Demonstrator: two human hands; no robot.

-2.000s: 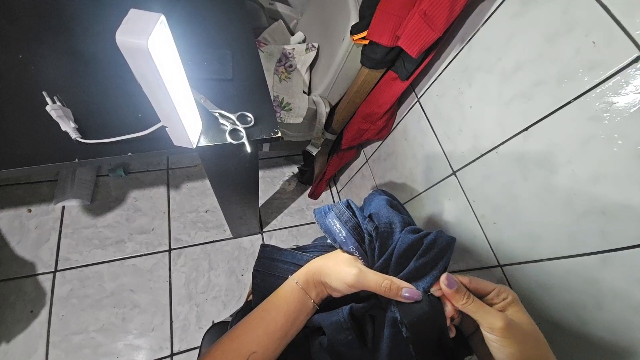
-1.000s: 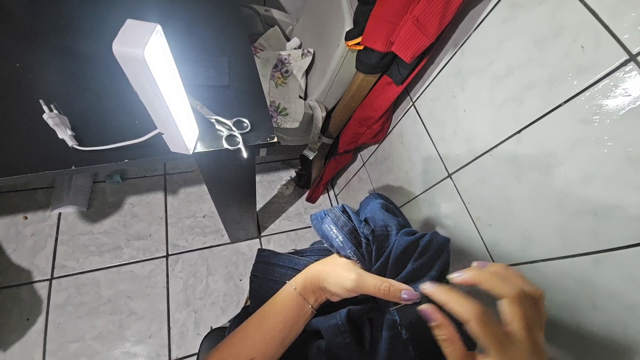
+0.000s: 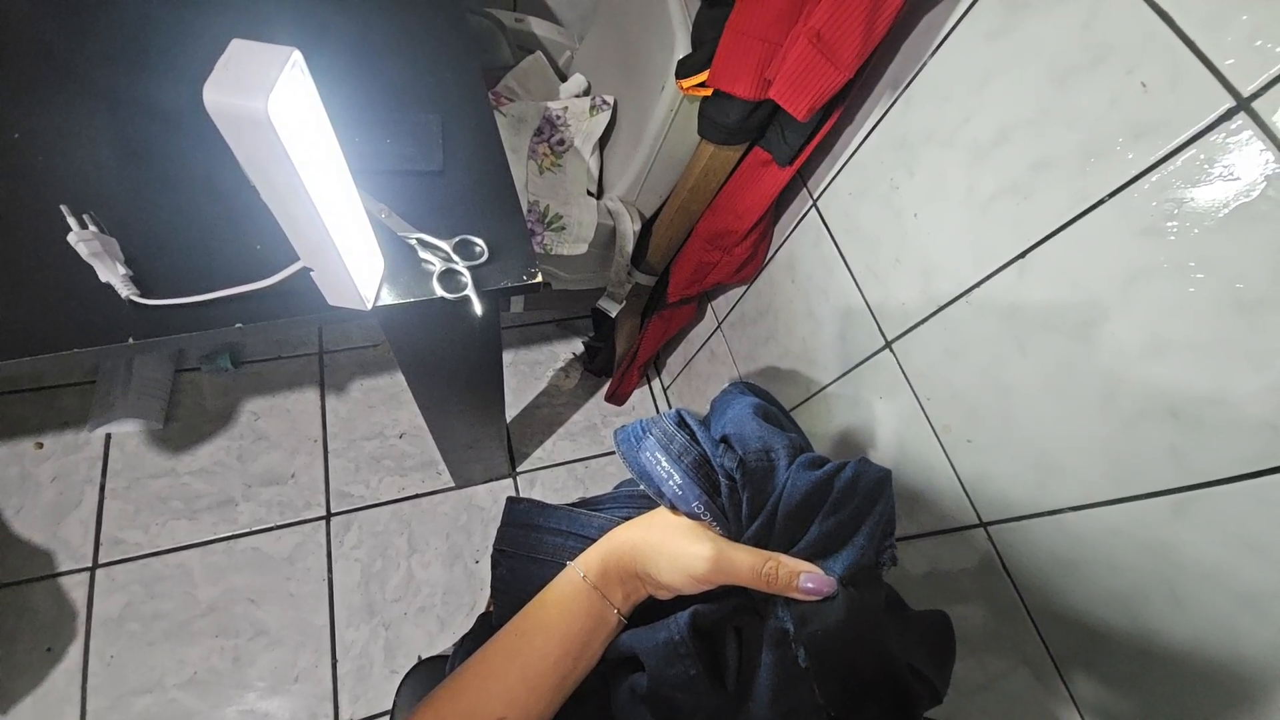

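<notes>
Bunched blue denim jeans [image 3: 800, 450] fill the lower middle of the head view, their printed inner waistband turned toward the camera. My left hand [image 3: 715, 565] grips the denim, its thumb pressed flat on the cloth near a frayed seam and its fingers hidden in the folds. My right hand is out of the frame. Metal scissors [image 3: 445, 265] lie at the corner of the black table [image 3: 400, 210], their blades partly hidden behind a lit white lamp [image 3: 300, 180].
The lamp's cord ends in a white plug [image 3: 97, 250] on the tabletop. Behind the table's corner are a floral cloth [image 3: 550, 150], a wooden post [image 3: 690, 205] and hanging red garments [image 3: 740, 230]. Tiled floor and wall surround them.
My right hand, pinching at the denim two seconds ago and lifted off it with spread fingers one second ago, has left the view. My left hand keeps its hold on the jeans.
</notes>
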